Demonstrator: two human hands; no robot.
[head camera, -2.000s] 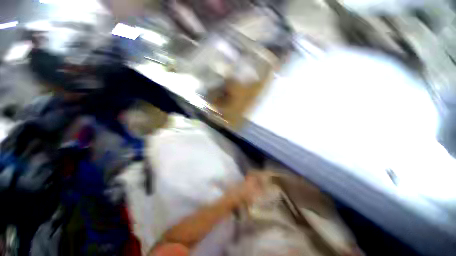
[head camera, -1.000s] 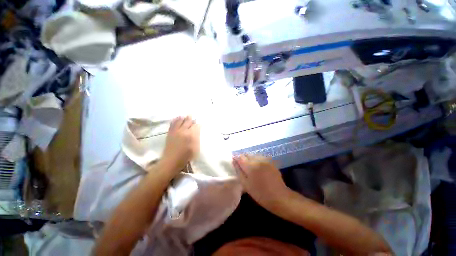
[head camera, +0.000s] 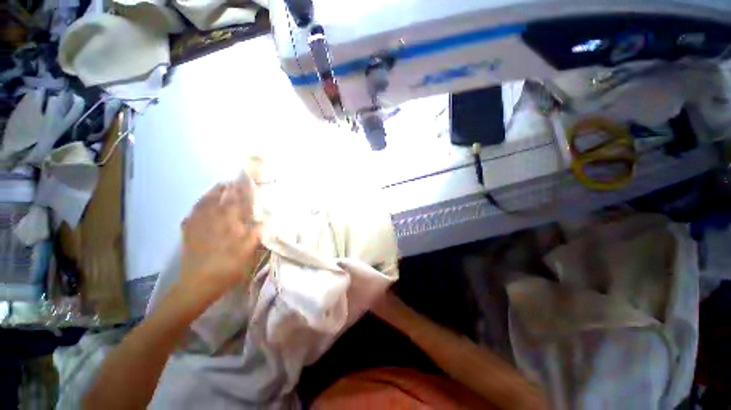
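A cream cloth garment (head camera: 321, 292) lies bunched over the front edge of the white sewing table (head camera: 156, 192) and hangs down toward the lap. My left hand (head camera: 224, 228) is at the garment's left side on the table, its fingertips against the cloth in strong glare. My right hand is hidden under the garment; only the wrist and forearm show below its right side. The sewing machine (head camera: 449, 56) has its needle area (head camera: 353, 120) behind and above the cloth, partly washed out by bright light.
A black phone (head camera: 477, 116) with a cable and yellow-handled scissors (head camera: 601, 154) lie right on the table. A printed ruler (head camera: 449, 221) runs along the front edge. Cream pieces (head camera: 112, 52) are heaped at far left. Pale cloth (head camera: 601, 320) sits at lower right.
The view has swung from a blur to the table, then closer to the machine. My left hand has shifted left on the cloth. My right hand has gone from the garment's edge to beneath it.
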